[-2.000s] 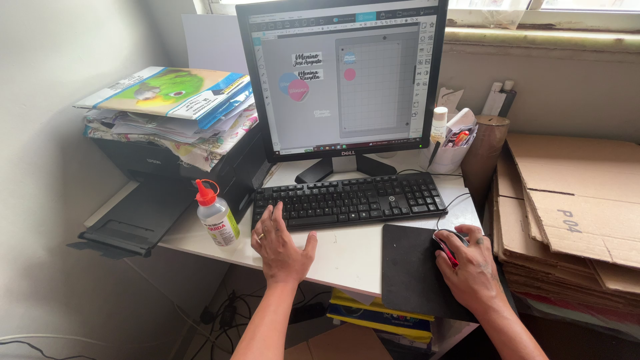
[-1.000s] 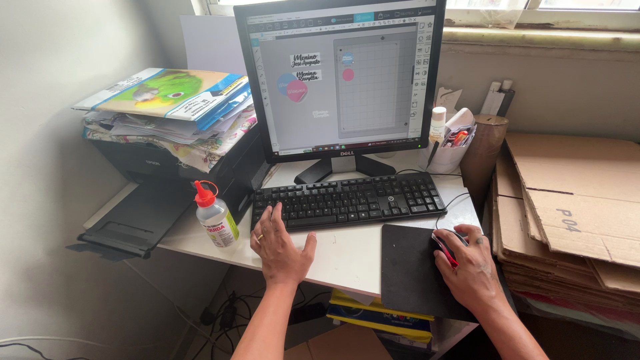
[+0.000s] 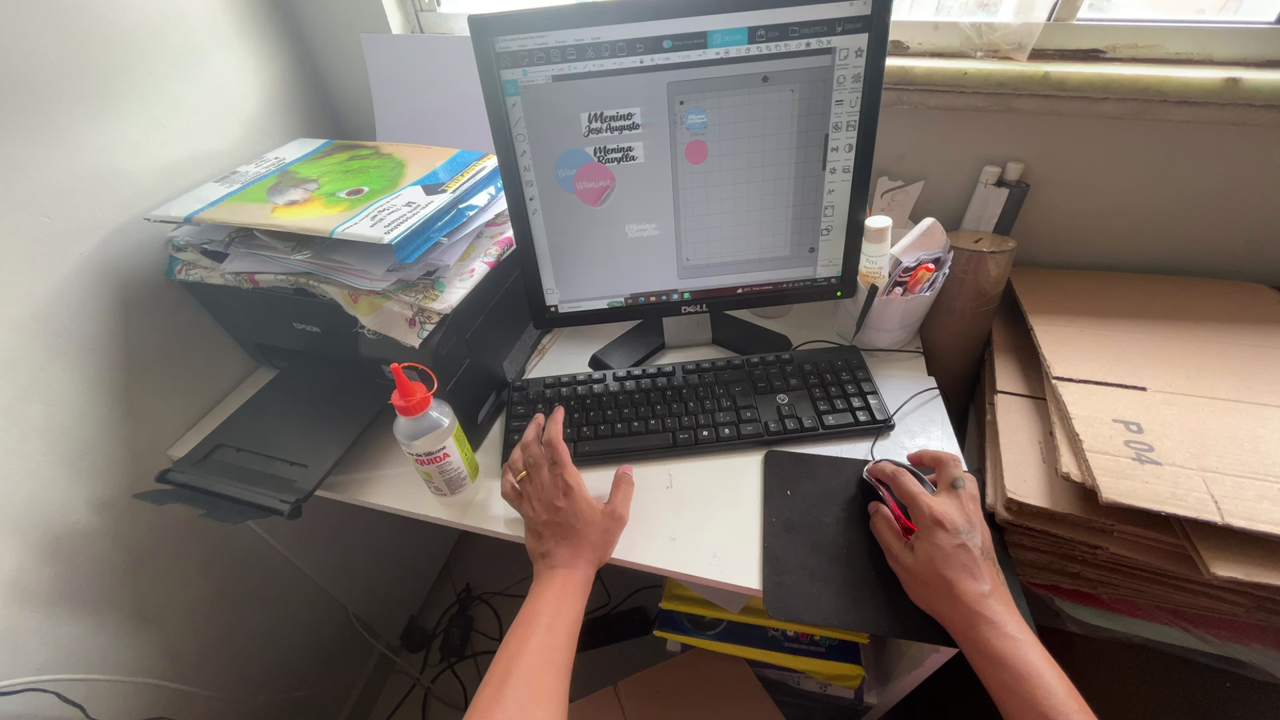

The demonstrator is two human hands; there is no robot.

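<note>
My left hand (image 3: 563, 495), with a ring on one finger, rests with spread fingers on the lower left keys of a black keyboard (image 3: 700, 405). Under my right hand (image 3: 935, 530) is a black and red computer mouse (image 3: 895, 500), gripped on a black mouse pad (image 3: 815, 540). Behind the keyboard stands a Dell monitor (image 3: 740, 190); its screen shows a design program with blue and pink circles, lettering and a gridded page. A clear bottle with a red cap (image 3: 435, 445) stands upright just left of my left hand.
A black Epson printer (image 3: 340, 345) at the left carries papers and a parrot-printed pack (image 3: 330, 190). Right of the monitor are a white container of pens (image 3: 895, 310) and a brown cardboard tube (image 3: 965, 310). Flattened cardboard (image 3: 1170, 390) is stacked at the right. Cables (image 3: 455, 620) hang below the desk.
</note>
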